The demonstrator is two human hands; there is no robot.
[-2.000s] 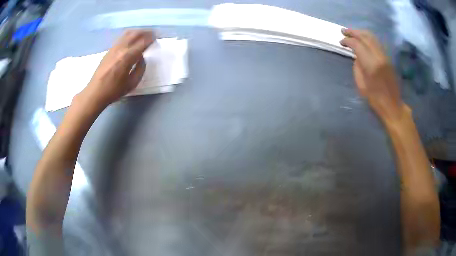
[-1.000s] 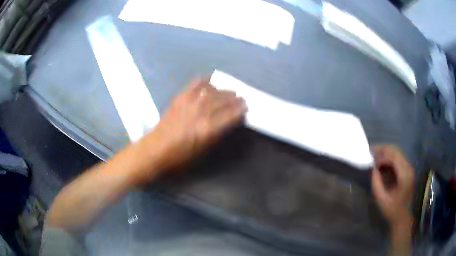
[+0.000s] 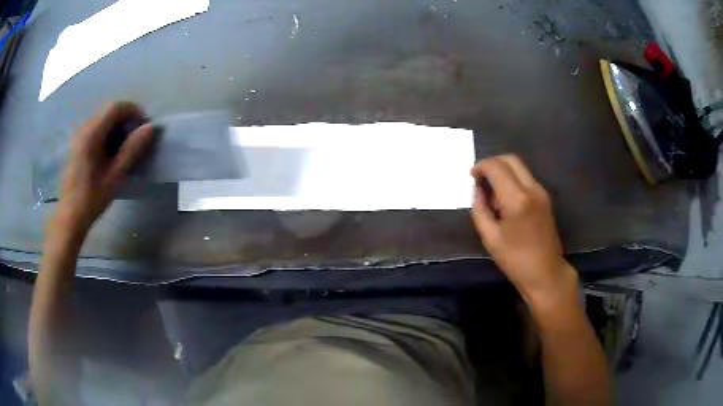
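Observation:
A white cut piece [image 3: 380, 168] lies flat on the grey table near its front edge. My left hand [image 3: 111, 158] grips a blurred grey-blue template [image 3: 194, 147] at its left part; the template's right end is over the left part of the white piece, and a shadow falls there. My right hand [image 3: 511, 210] is at the right end of the white piece, with fingertips on or beside its edge; whether it pinches the piece is hard to tell.
A steam iron [image 3: 646, 119] with a red handle and yellow-tan rim stands at the right. More white pieces [image 3: 103, 40] lie at the far left. The table's near edge [image 3: 317, 270] runs in front of my body.
The view has turned and shows the iron now. The white piece lies straight along the front edge. My left hand has left the piece and taken hold of the template.

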